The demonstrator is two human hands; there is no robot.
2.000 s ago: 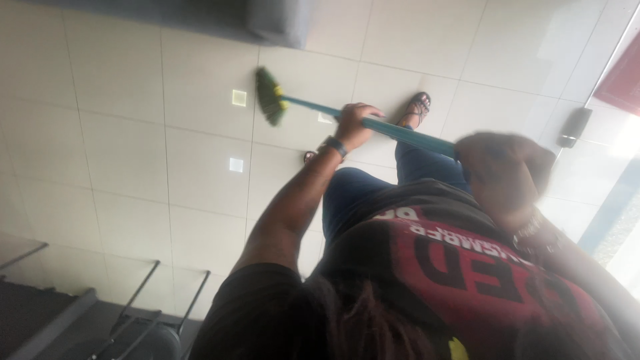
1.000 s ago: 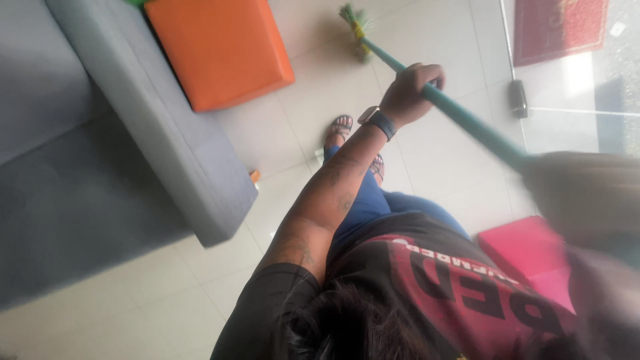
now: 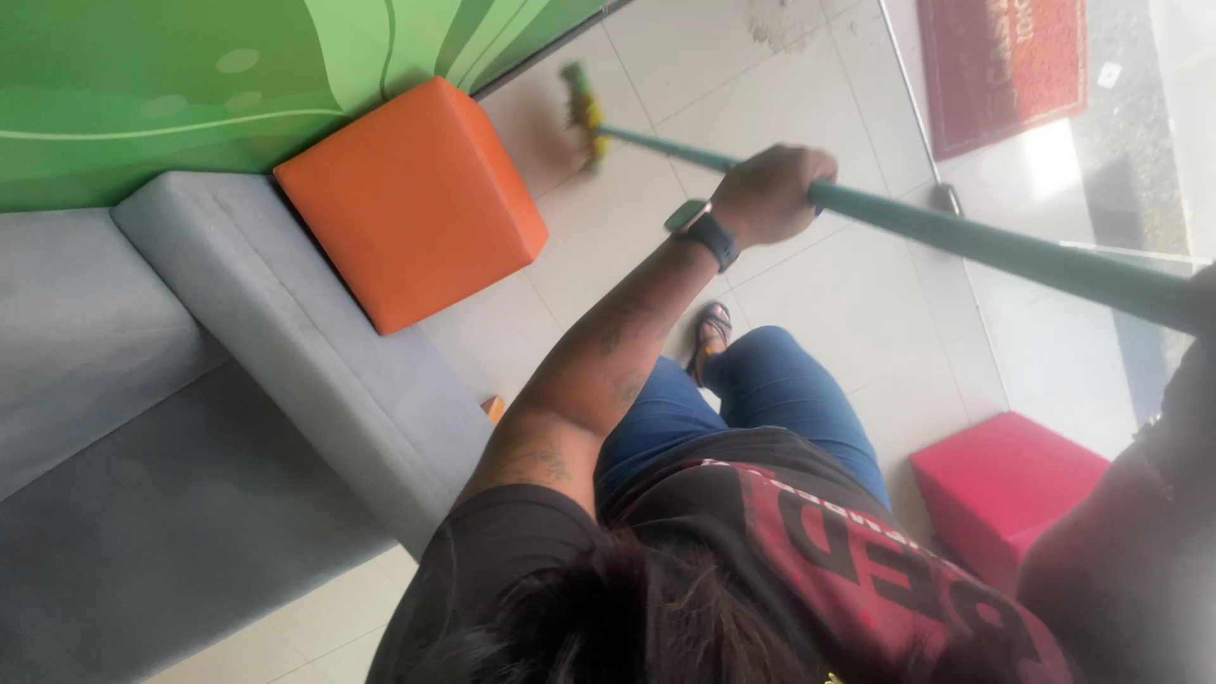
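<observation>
My left hand (image 3: 774,195), with a smartwatch on its wrist, is closed around the teal handle of a broom (image 3: 988,237). At the right edge my right hand (image 3: 1203,302) is around the handle's upper end, blurred and mostly cut off by the frame. The handle slants away to the broom head (image 3: 587,119), which has a yellow part and green bristles. It is over the pale tiled floor (image 3: 665,218), a little right of an orange cube stool (image 3: 408,204) and near the base of the green wall. Blur hides the bristle tips.
A grey sofa (image 3: 313,323) stands at the left against the green patterned wall (image 3: 190,85). A pink cube stool (image 3: 1007,484) is at the lower right. Beyond a glass panel edge (image 3: 969,285) lies a red doormat (image 3: 1007,66) bearing writing. My sandalled foot (image 3: 712,332) is on the tiles.
The view has swung strongly, bringing the orange stool, sofa and green wall further in. The broom head now shows beside the orange stool; both hands are still on the handle.
</observation>
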